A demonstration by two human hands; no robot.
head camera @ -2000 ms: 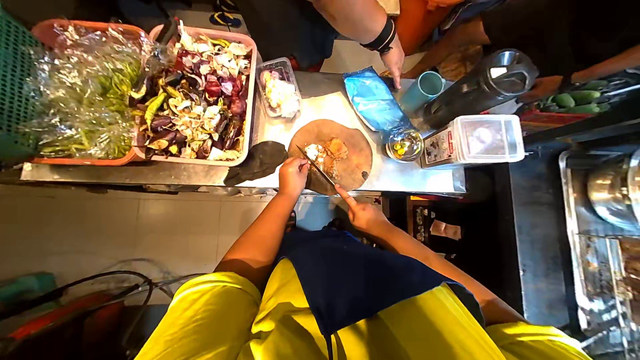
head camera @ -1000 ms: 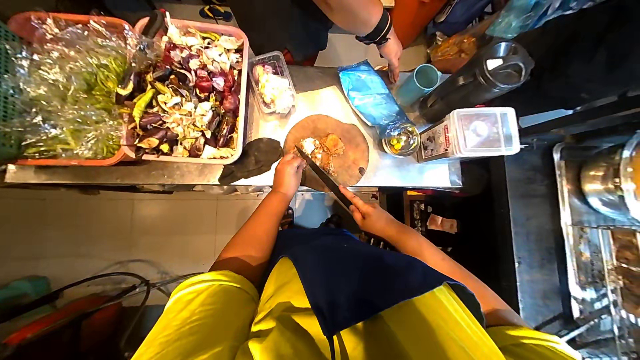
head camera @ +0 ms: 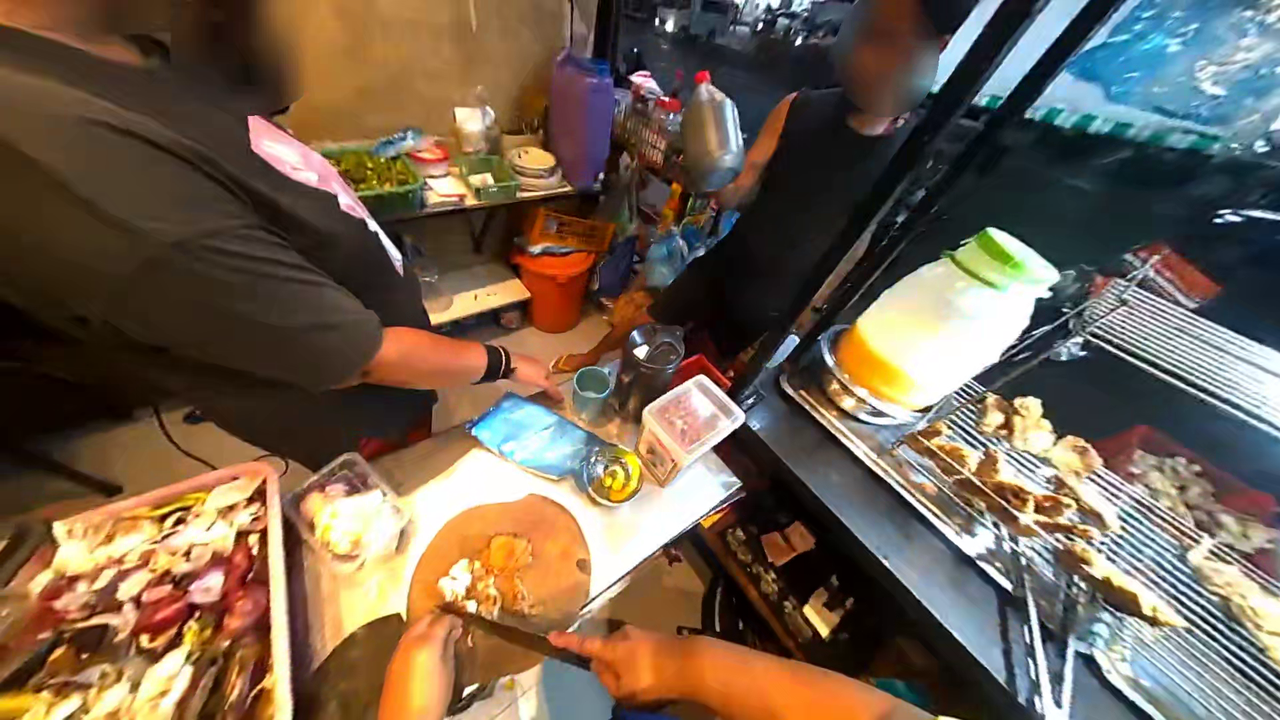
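A dark-bladed knife [head camera: 515,636] lies across the near part of a round wooden chopping board [head camera: 545,530]. My right hand [head camera: 625,662] is closed around its handle, the index finger along it. At the other end my left hand [head camera: 425,655] has its fingers at the blade's tip; whether they grip it I cannot tell. Chopped pale food [head camera: 480,585] and an orange-brown piece [head camera: 508,552] lie on the board just beyond the blade. A clear plastic tub of pale pieces [head camera: 350,515] stands left of the board, and a small bowl with yellow contents [head camera: 612,474] stands behind it.
A pink-rimmed tray of onions and peelings [head camera: 275,580] is at left. Behind the board are a blue plastic packet [head camera: 535,435], a teal cup [head camera: 592,388], a dark pitcher [head camera: 650,365] and a lidded container [head camera: 685,430]. A rack of cooked meat [head camera: 1010,490] stands right. Two people stand beyond the table.
The view has swung up and to the right, showing the rack and both people. The knife remains over the board in my right hand.
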